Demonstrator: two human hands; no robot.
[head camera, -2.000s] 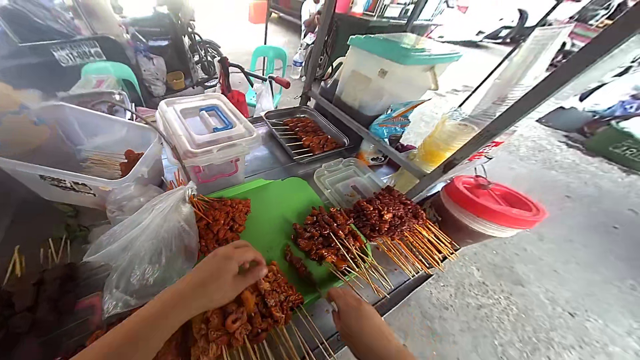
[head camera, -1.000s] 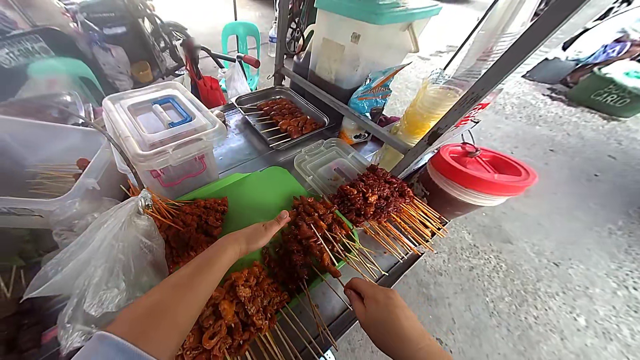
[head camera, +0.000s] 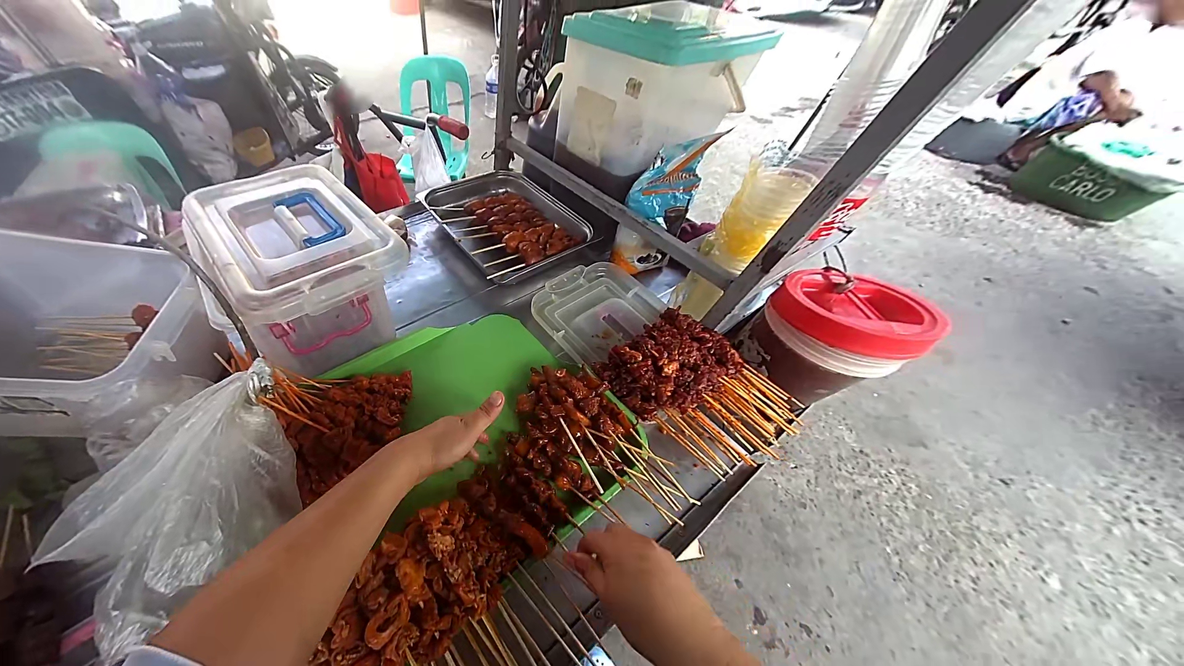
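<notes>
My left hand (head camera: 460, 435) is over the green cutting board (head camera: 462, 370), thumb raised and fingers apart, beside a pile of glazed meat skewers (head camera: 564, 416). At the front edge of the cart, my right hand (head camera: 615, 564) has its fingers curled by the bamboo stick ends; whether it grips one is unclear. Skewers of curled, intestine-like meat (head camera: 416, 583) lie in front of the left forearm. Another skewer pile (head camera: 342, 430) sits at the board's left side. Darker skewers (head camera: 671, 361) are heaped to the right, beside a clear plastic container (head camera: 601, 310).
A metal tray (head camera: 578, 245) of skewers stands behind, near a white lidded box (head camera: 287, 250). A knotted plastic bag (head camera: 194, 499) lies at left. The cart's metal post (head camera: 869, 157) slants up at right, beside a red-lidded bucket (head camera: 856, 319). A teal-lidded container (head camera: 647, 102) stands at the back.
My right hand was at the board's front edge and is now lower, by the stick ends. My left hand has left the curled-meat pile and is now over the board.
</notes>
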